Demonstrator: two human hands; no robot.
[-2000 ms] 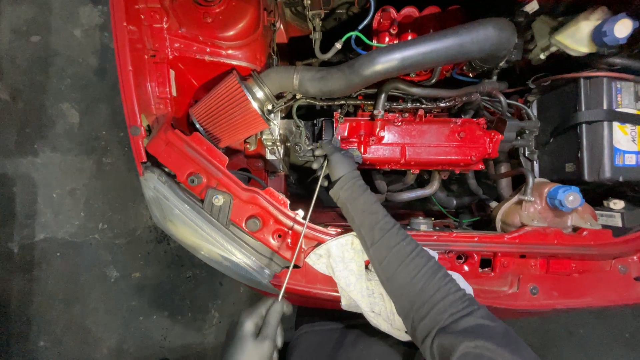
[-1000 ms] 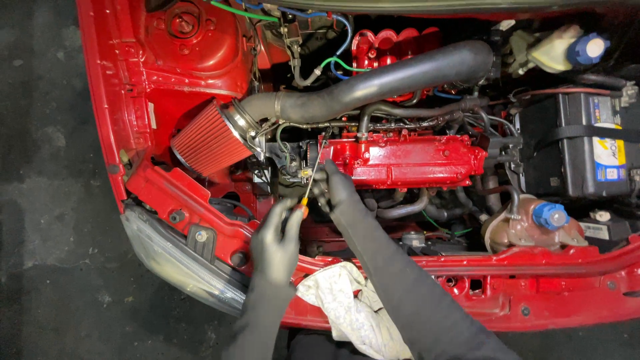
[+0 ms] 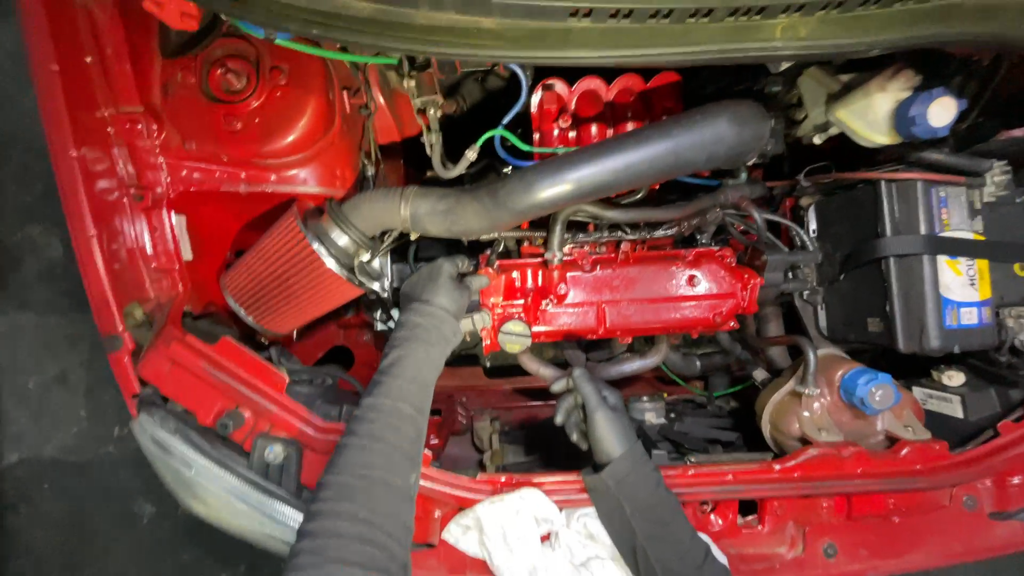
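My left hand, in a dark glove, reaches to the left end of the red valve cover. Its fingertips lie beside that end, and any grip there is hidden. A round oil filler cap sits below and right of it. My right hand, also gloved, is over the front of the engine bay, below the cover. Its fingers are partly curled, near a metal pipe; a dark shape by the fingertips is too unclear to name. No screwdriver shows in either hand.
A red cone air filter and a thick black intake pipe lie left of and behind the cover. On the right are the battery and a coolant tank with a blue cap. A white cloth drapes over the front edge.
My hands have moved apart: the left up to the cover's left end, the right away from there to the right and down. The orange-handled screwdriver seen one second ago no longer shows.
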